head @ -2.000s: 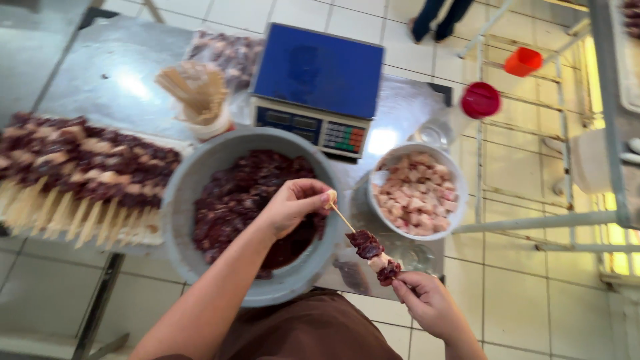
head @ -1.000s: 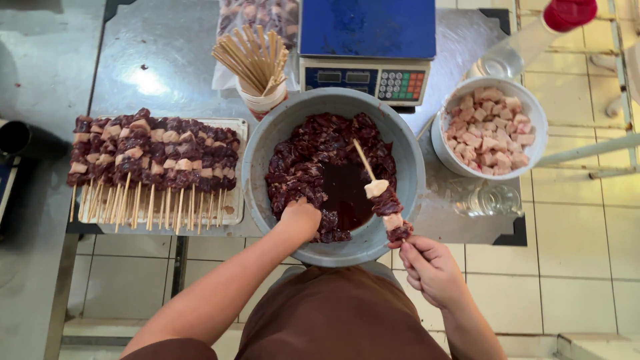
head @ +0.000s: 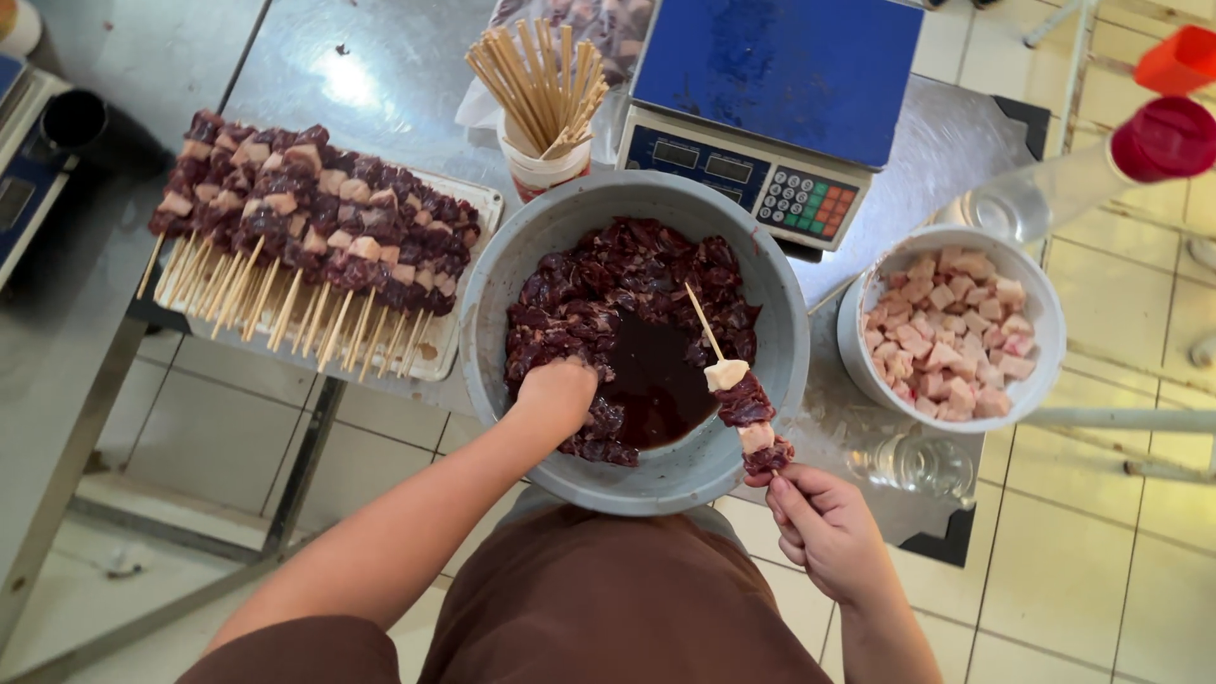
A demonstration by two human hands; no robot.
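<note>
My left hand (head: 559, 394) reaches into the dark red meat pieces (head: 570, 304) in a large grey plastic basin (head: 484, 313); its fingertips are hidden in the meat. Between the thumb and fingers of my right hand (head: 822, 522) is the lower end of a wooden skewer (head: 703, 321), held over the basin's right rim. Two pale fat cubes and two dark meat pieces alternate on it, with its tip bare. To the right stands a white tub (head: 855, 356) of pale fat cubes (head: 950, 332). Filled skewers (head: 313, 218) lie piled on a white tray (head: 446, 351) at left.
Behind the basin are a cup (head: 541, 171) of bare wooden skewers (head: 541, 85), a bag of meat (head: 598, 28) and a digital scale (head: 774, 76) with a blue platform. A clear bottle with a red cap (head: 1164, 138) and a clear glass (head: 917, 465) flank the tub.
Two seconds ago my left hand was at the skewer's bare end; it has since moved into the basin's meat. A second pale cube now sits on the skewer. The view has shifted.
</note>
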